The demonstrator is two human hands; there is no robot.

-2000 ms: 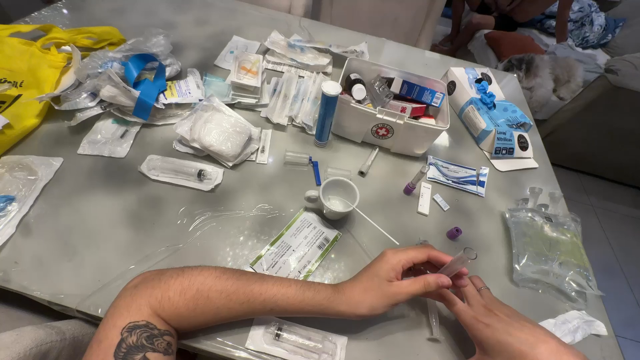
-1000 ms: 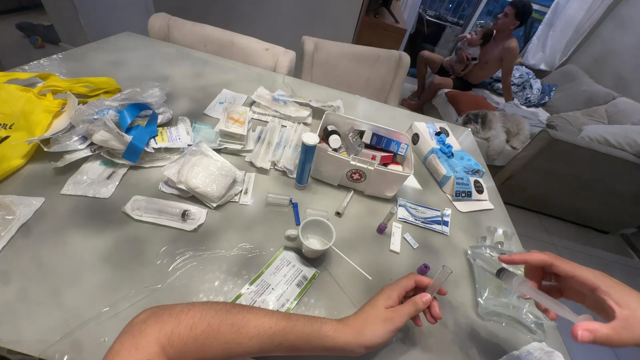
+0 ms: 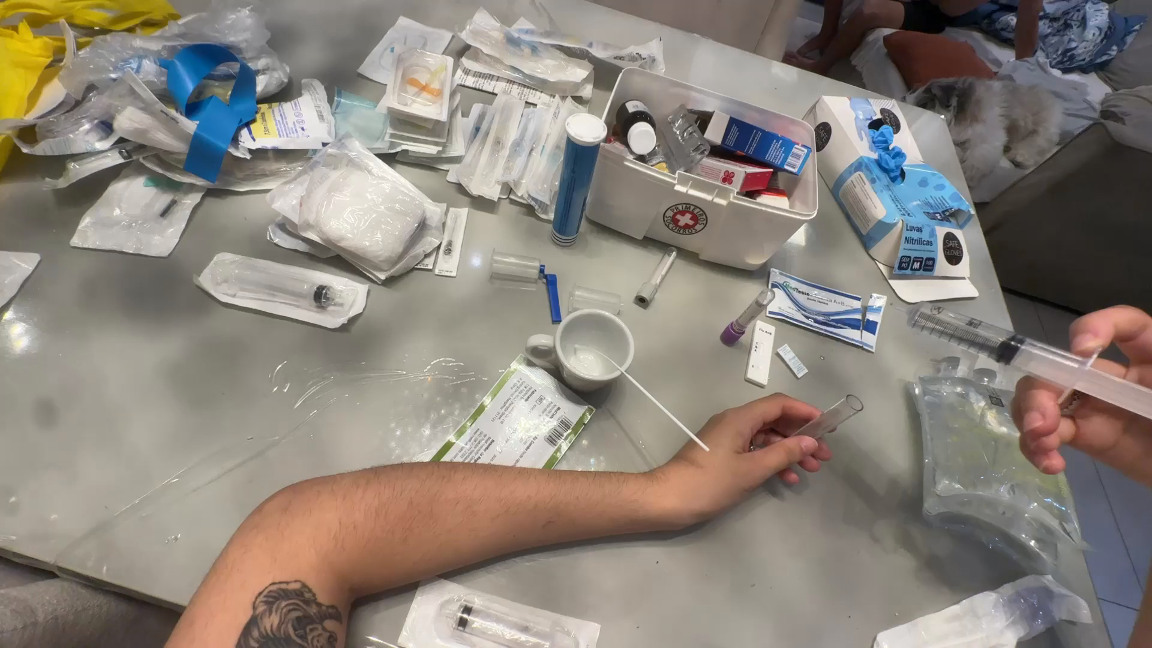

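My left hand (image 3: 751, 441) is closed around an uncapped clear tube (image 3: 830, 417), its open mouth tilted up to the right. At the right edge, my right hand (image 3: 1080, 396) holds a large plastic syringe (image 3: 1008, 346) by its rear part, tip pointing left above the table. A purple-capped tube (image 3: 747, 317), a white test cassette (image 3: 760, 354) and a small white strip (image 3: 792, 361) lie beyond my left hand. Left of them stands a white cup (image 3: 594, 349) with a thin white stick (image 3: 666, 407) leaning out. Below my right hand lies a clear fluid bag (image 3: 985, 450).
A white first-aid box (image 3: 702, 216) stands at the back beside a blue cylindrical tube (image 3: 576, 180) and a nitrile glove box (image 3: 900, 198). Gauze packs (image 3: 360, 207), packaged syringes (image 3: 281, 288) and wrappers cover the left side. A person's legs (image 3: 864, 27) show beyond the table.
My hands were close together at the clear tube two seconds ago; now they are apart. My right hand has moved right and holds the syringe. The view has shifted.
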